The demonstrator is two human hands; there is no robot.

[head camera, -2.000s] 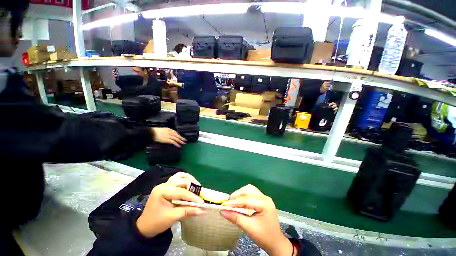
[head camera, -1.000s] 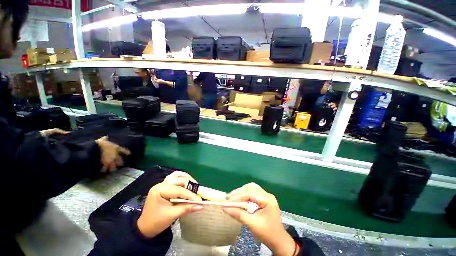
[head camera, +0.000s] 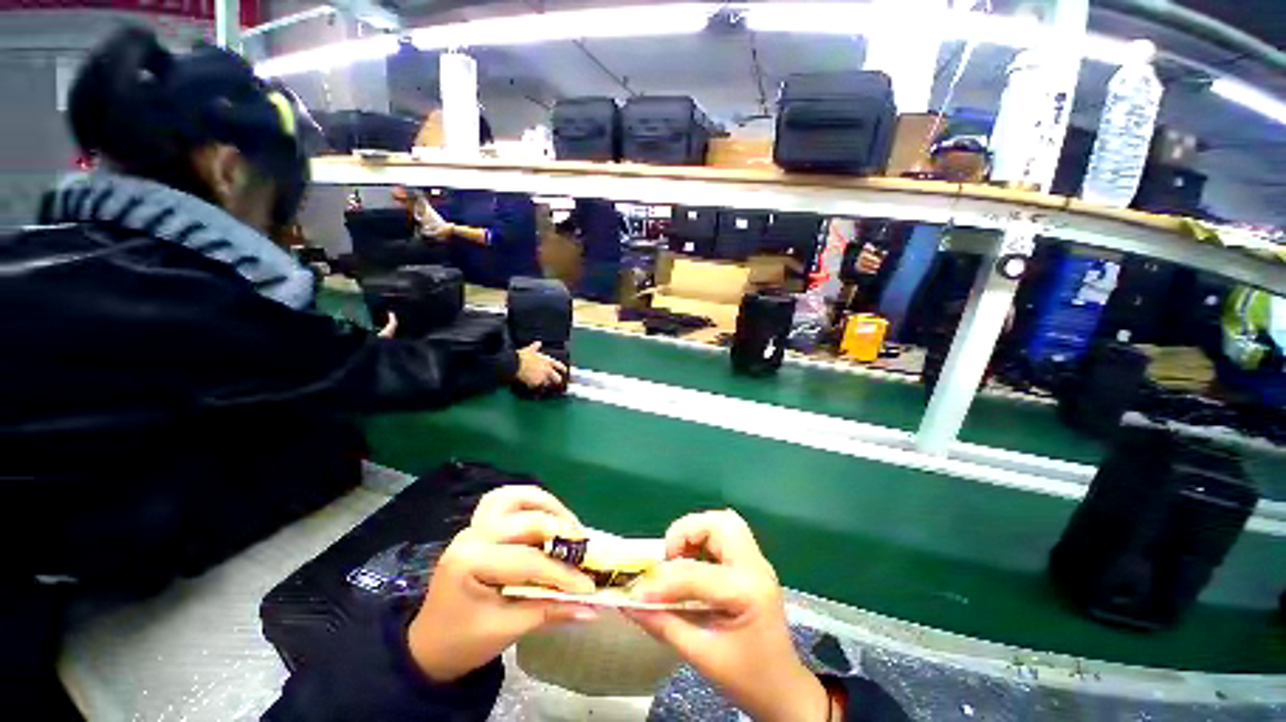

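Note:
A cream-yellow sticker backing sheet [head camera: 599, 652] is bent between my two hands, its lower part hanging down over the bench. My left hand [head camera: 494, 585] grips its left side, with a small dark sticker [head camera: 568, 550] at the fingertips. My right hand [head camera: 733, 600] pinches its right side; a yellow strip with dark marks shows between the hands. A black cased unit [head camera: 353, 571] with a small pale label lies on the bench to the left, partly behind my left hand and sleeve.
A person in dark clothes [head camera: 198, 353] at the left reaches over the green conveyor [head camera: 790, 494] to a black upright unit [head camera: 539, 317]. A large black unit [head camera: 1159, 529] stands on the belt at right. The overhead shelf [head camera: 677, 175] holds black units and bottles. Shiny film [head camera: 903, 677] covers the bench.
The neighbouring person has leaned in and now touches the upright unit. The large black unit at right has shifted right. My hands still hold the sheet, its hanging part now looks shorter.

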